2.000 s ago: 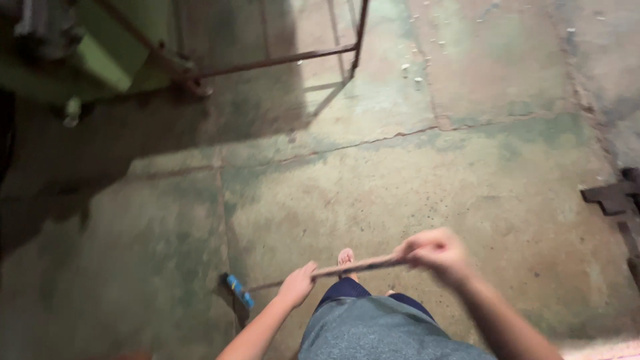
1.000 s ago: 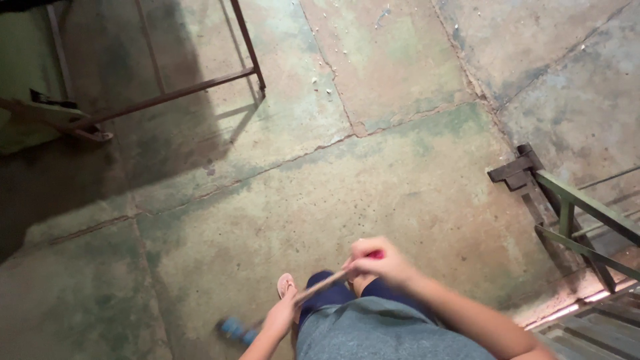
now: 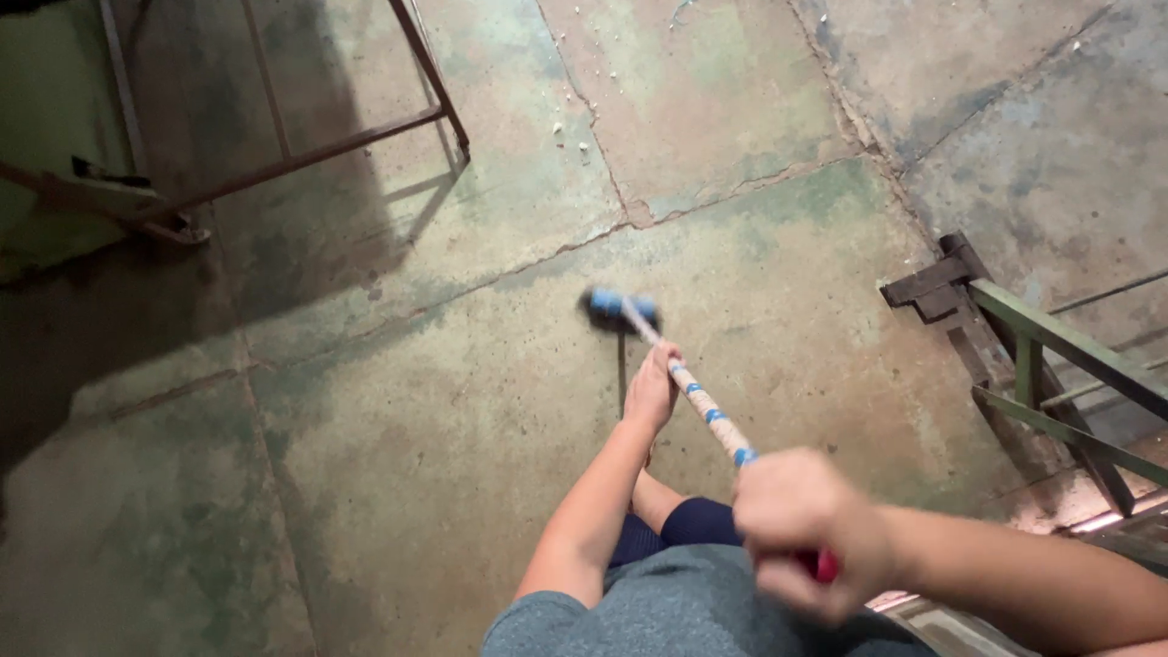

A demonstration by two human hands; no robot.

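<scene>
A broom with a patterned white and blue handle (image 3: 711, 416) reaches away from my body over the floor. My right hand (image 3: 803, 529) is closed around its upper end, where a red tip shows by the fingers. Lower on the same handle, my left hand (image 3: 653, 388) grips it. Beyond that hand the blue broom head (image 3: 622, 308) with dark bristles is blurred; whether it touches the concrete floor (image 3: 438, 474) cannot be told.
A brown metal frame (image 3: 319, 157) stands at the upper left beside a green panel (image 3: 55, 119). At the right is a green and dark metal frame (image 3: 1068, 342). Small white bits (image 3: 582, 146) lie on the cracked floor ahead.
The broom head has swung from the left of my feet to out in front of me. My left hand has moved forward with the handle. The view has shifted to the right.
</scene>
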